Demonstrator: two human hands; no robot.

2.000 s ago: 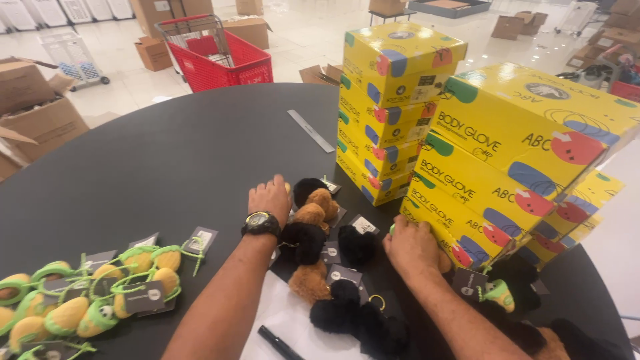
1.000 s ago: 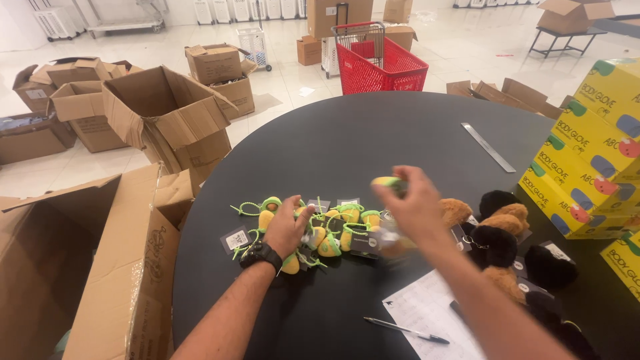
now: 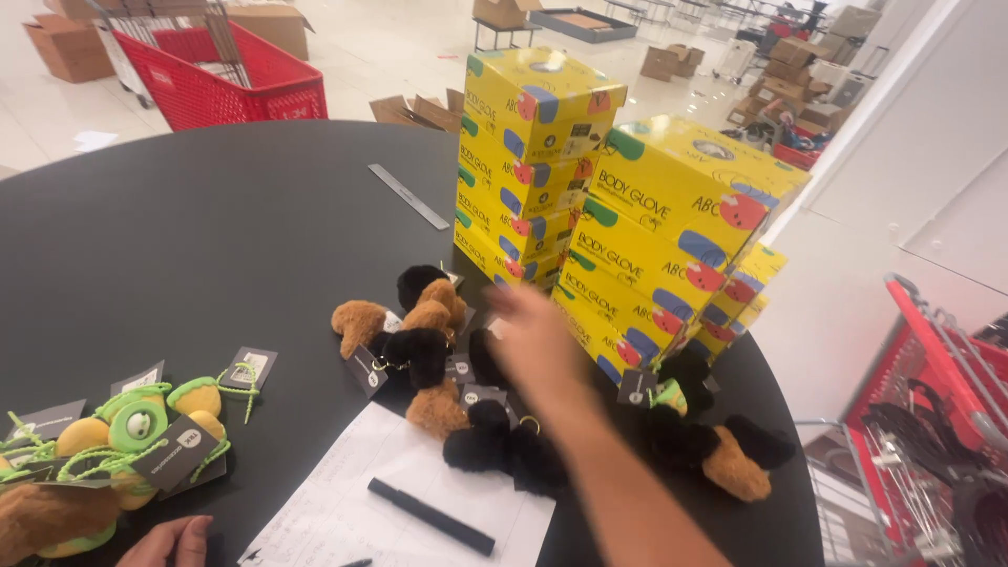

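Note:
My right hand (image 3: 531,339), blurred, hovers over the right side of a cluster of black and brown plush keychains (image 3: 417,354); whether it holds anything is unclear. At the bottom left, my left hand (image 3: 169,543) shows only its fingertips, close to a brown plush (image 3: 55,516) and a pile of yellow-green plush keychains (image 3: 142,429) with dark tags. More brown and black plush (image 3: 736,465) and one green-yellow plush keychain (image 3: 669,396) lie at the right. On the table rest a written-on paper sheet (image 3: 315,504) and a black marker (image 3: 431,516).
Stacks of yellow Body Glove boxes (image 3: 661,236) stand at the round black table's (image 3: 197,228) right side. A metal ruler (image 3: 408,196) lies behind the plush. Beyond are a red shopping cart (image 3: 283,94), cardboard boxes (image 3: 67,47) and another red cart (image 3: 906,378) at the right.
The view has swung right since one second ago. My right hand has moved from the yellow-green keychains to the black and brown plush. A brown plush now lies on the yellow-green pile.

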